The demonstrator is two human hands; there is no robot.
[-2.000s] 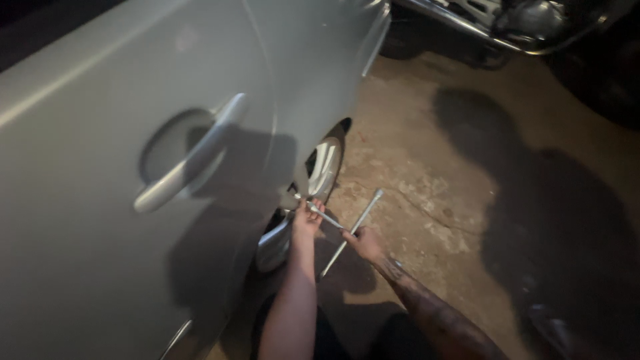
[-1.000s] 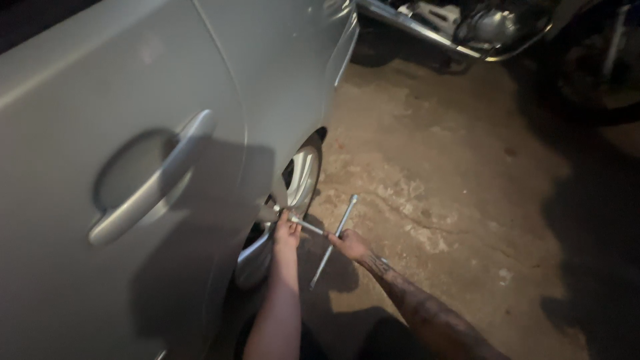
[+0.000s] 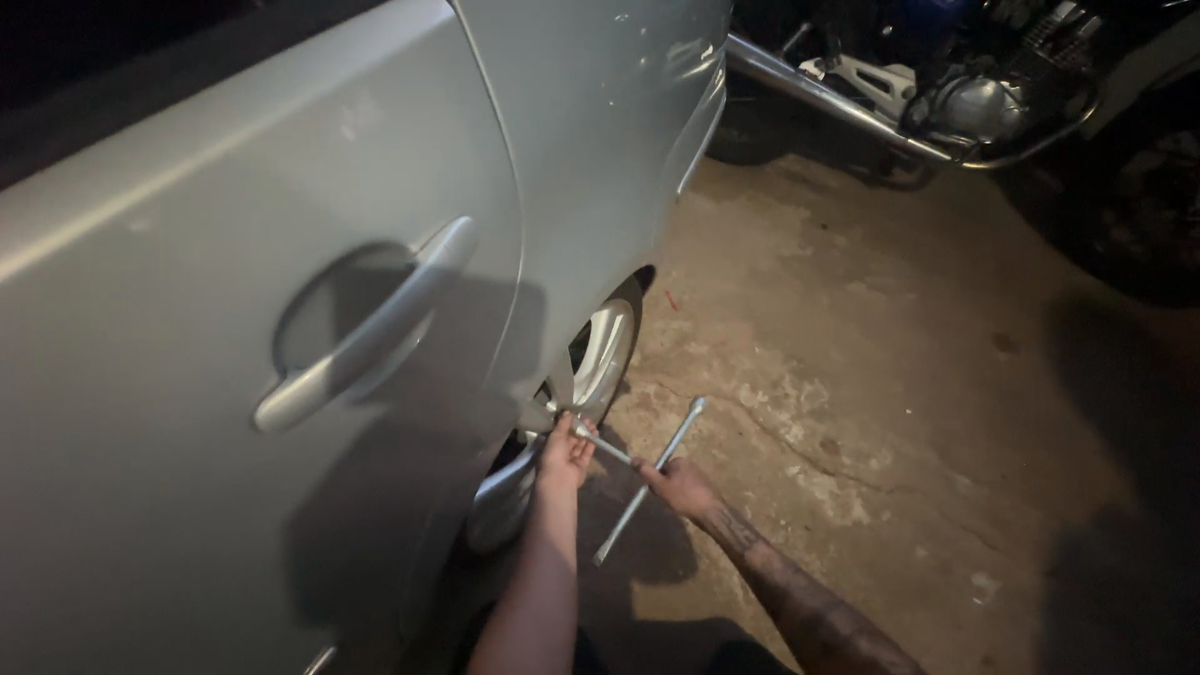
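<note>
My right hand (image 3: 682, 486) is closed around the crossing of a four-way lug wrench (image 3: 675, 436). One arm of the wrench points left toward the hub of the car's alloy wheel (image 3: 605, 352). Beside that arm's socket end, my left hand (image 3: 566, 452) is at the wheel, its fingers raised near the hub. Whether it grips the socket or something small cannot be told. The wrench's crossing arm slants from a socket at the upper right to a flattened tip at the lower left.
A silver car door (image 3: 216, 469) with a handle (image 3: 375, 328) fills the left side. A motorcycle with a chrome crash bar (image 3: 834, 98) stands at the upper right. The cracked concrete floor (image 3: 872, 375) lies between, partly in shadow.
The view has shifted between frames. My right hand keeps its hold on the wrench's crossing, and my left hand stays at the wheel. No other plain change shows.
</note>
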